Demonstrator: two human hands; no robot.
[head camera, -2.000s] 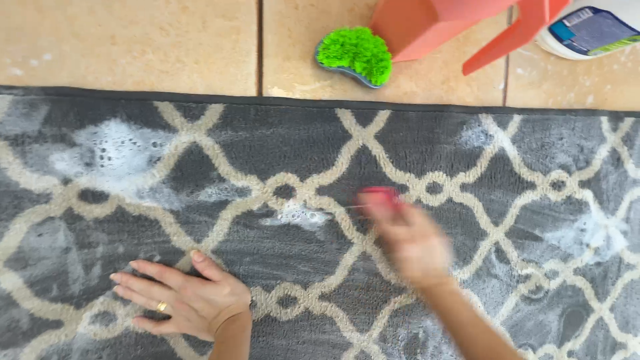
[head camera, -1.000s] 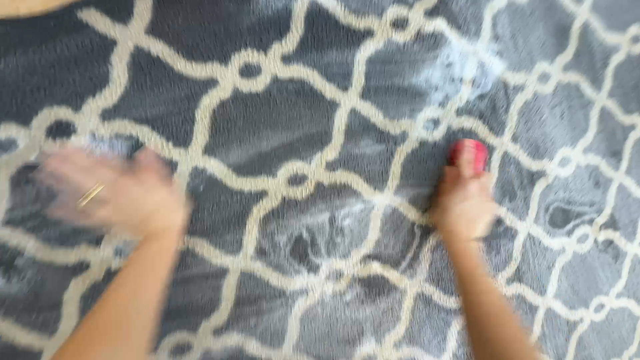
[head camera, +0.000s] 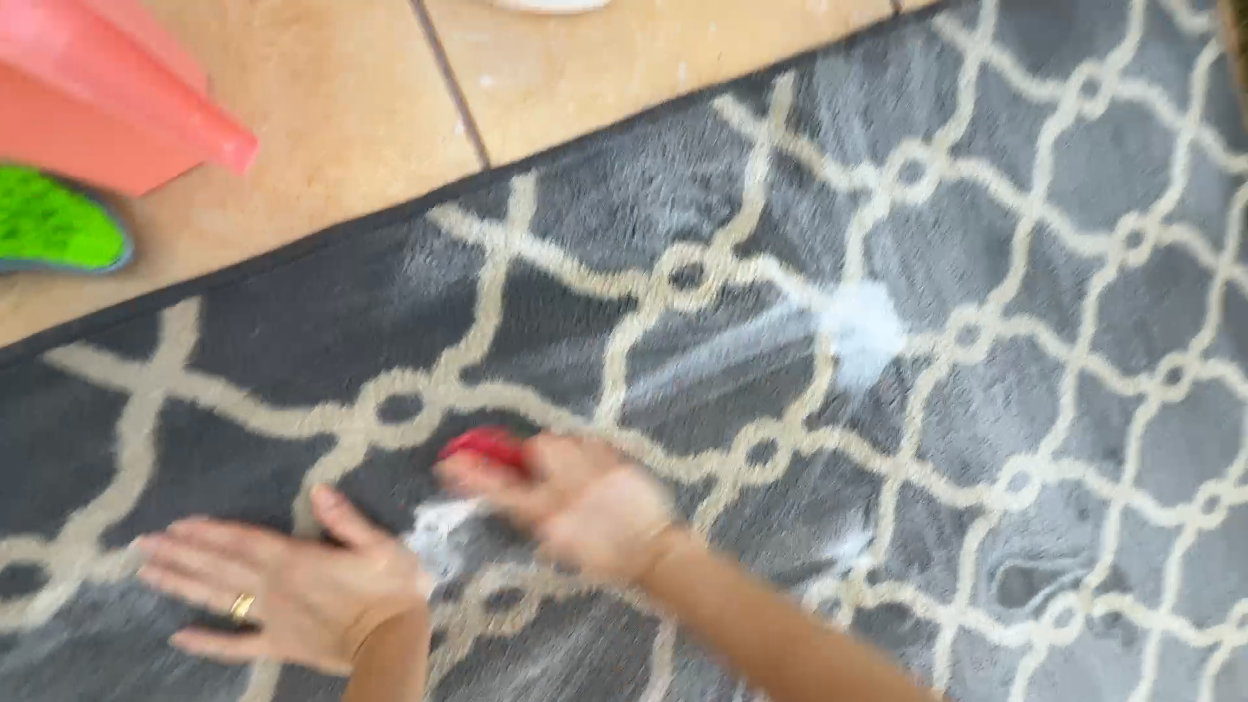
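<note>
A dark grey rug (head camera: 292, 351) with a beige lattice pattern fills most of the head view, its pile streaked with white foam (head camera: 863, 327). Slightly blurred, my right hand (head camera: 595, 502) grips a red brush (head camera: 487, 450) against the rug, left of centre; the brush's underside is hidden. Just left of it, my left hand (head camera: 283, 595) lies flat on the rug with its fingers apart, a gold ring on one finger. A smaller patch of foam (head camera: 444, 531) shows between the two hands.
Beige floor tiles (head camera: 331, 107) border the rug's dark edge. At the upper left, a coral plastic container (head camera: 107, 107) stands beside a bright green bristled brush (head camera: 58, 219). Part of a white object (head camera: 551, 3) shows at the top edge.
The view has swung widely. My left hand, lifted and blurred one second ago, now rests on the rug. My right hand still holds the red brush and is now closer to the left hand.
</note>
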